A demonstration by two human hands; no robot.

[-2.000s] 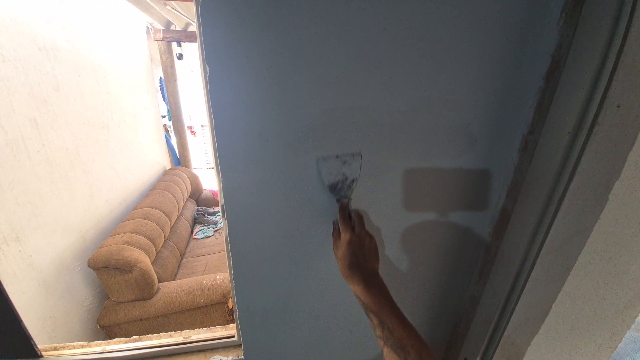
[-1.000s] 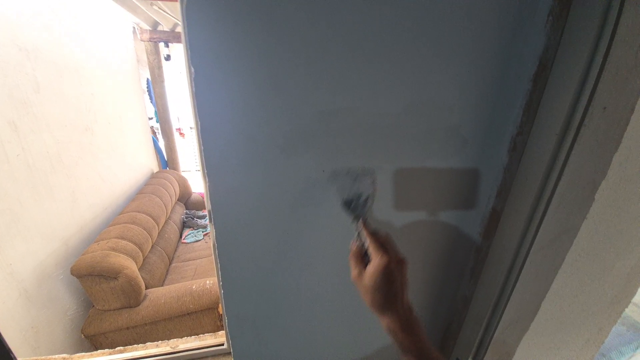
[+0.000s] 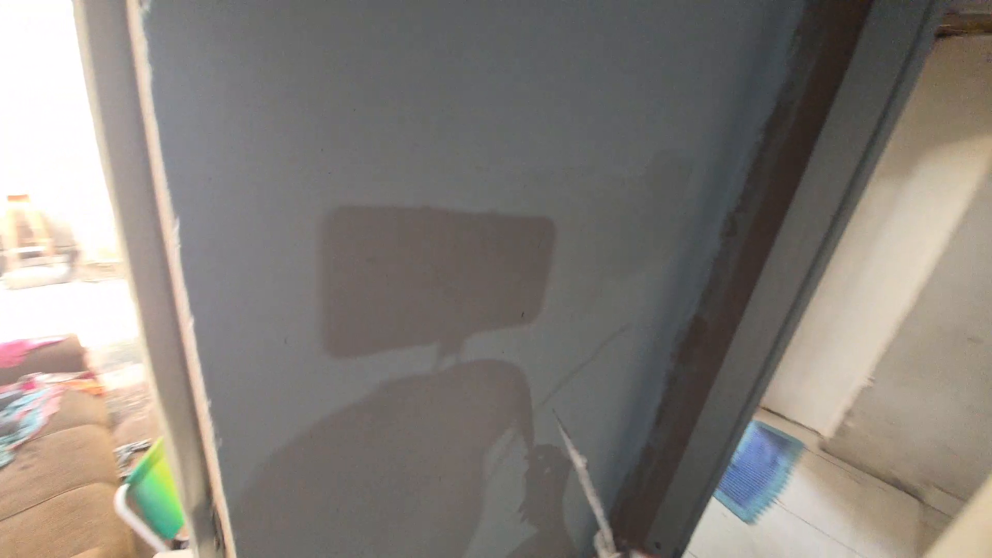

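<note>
A putty knife (image 3: 583, 474), seen nearly edge-on, rises from the bottom edge, right of centre. Its thin blade is coated with pale residue and points up and left in front of a grey-blue wall (image 3: 434, 132). Only a blurred sliver of what looks like my right hand (image 3: 637, 553) shows by the knife's lower end; the fingers are hidden below the view. Whether the blade touches the wall cannot be told. Shadows of a rounded rectangle, a head and shoulders, and a hand fall on the wall. My left hand is out of view.
At left, a pale frame edge (image 3: 155, 256) borders an opening onto a brown sofa (image 3: 58, 480) with cloths and a green plastic object (image 3: 157, 488). A rough brown strip (image 3: 721, 310) and a grey door frame (image 3: 798, 287) run down the right. Beyond lies a blue mat (image 3: 759, 469) on floor tiles.
The view has swung a lot. The putty knife, earlier shown blade-up against the wall with my right hand around its handle, now stands low and edge-on, with that hand almost out of view.
</note>
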